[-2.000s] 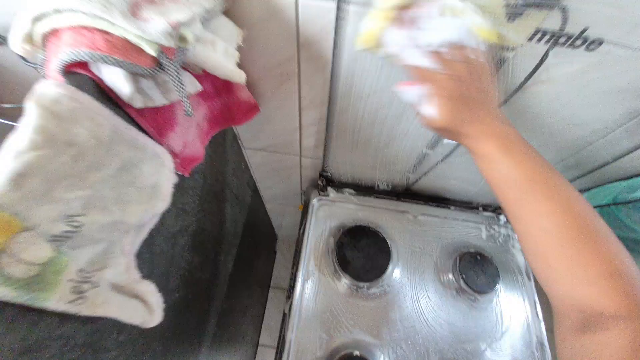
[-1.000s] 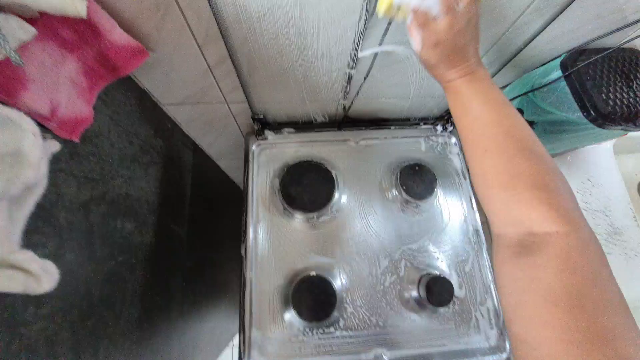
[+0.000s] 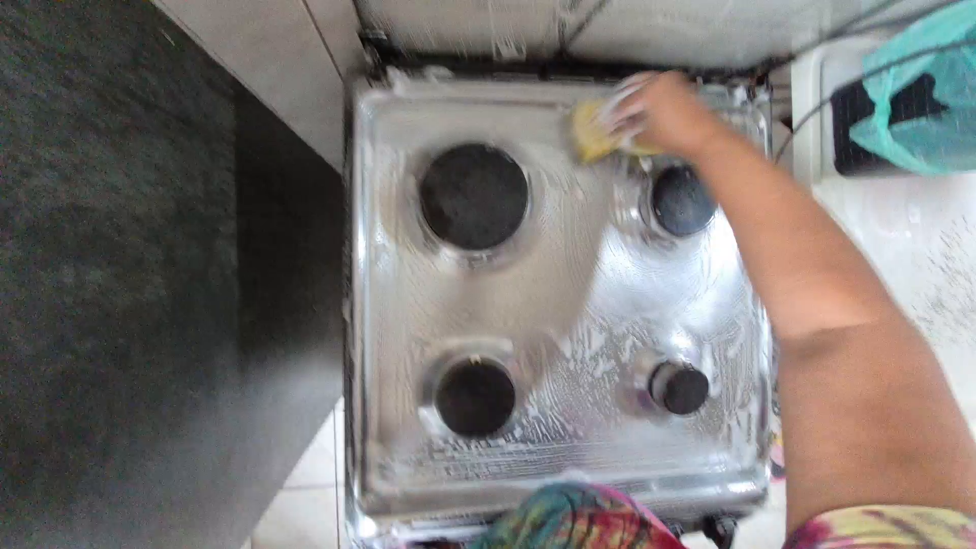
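My right hand (image 3: 659, 114) is closed around a soapy yellow sponge (image 3: 595, 131), at the back of a stainless steel gas stovetop (image 3: 549, 305), just behind the rear right burner (image 3: 682, 200). White suds cover my fingers. Streaks of foam lie over the metal surface. The other black burners are the large rear left one (image 3: 474, 197), the front left one (image 3: 475, 397) and the small front right one (image 3: 680, 388). No grates sit over them. My left hand is out of view.
A dark panel or counter side (image 3: 152, 267) stands left of the stove. Behind is the foamy raised glass lid (image 3: 473, 27). At the back right a teal plastic bag (image 3: 926, 114) lies over a black item in a white container. My patterned clothing (image 3: 576, 518) shows at the stove's front edge.
My right hand with the sponge has come down from the raised lid to the back of the stovetop. The view has shifted, and the cloths at the left are out of sight.
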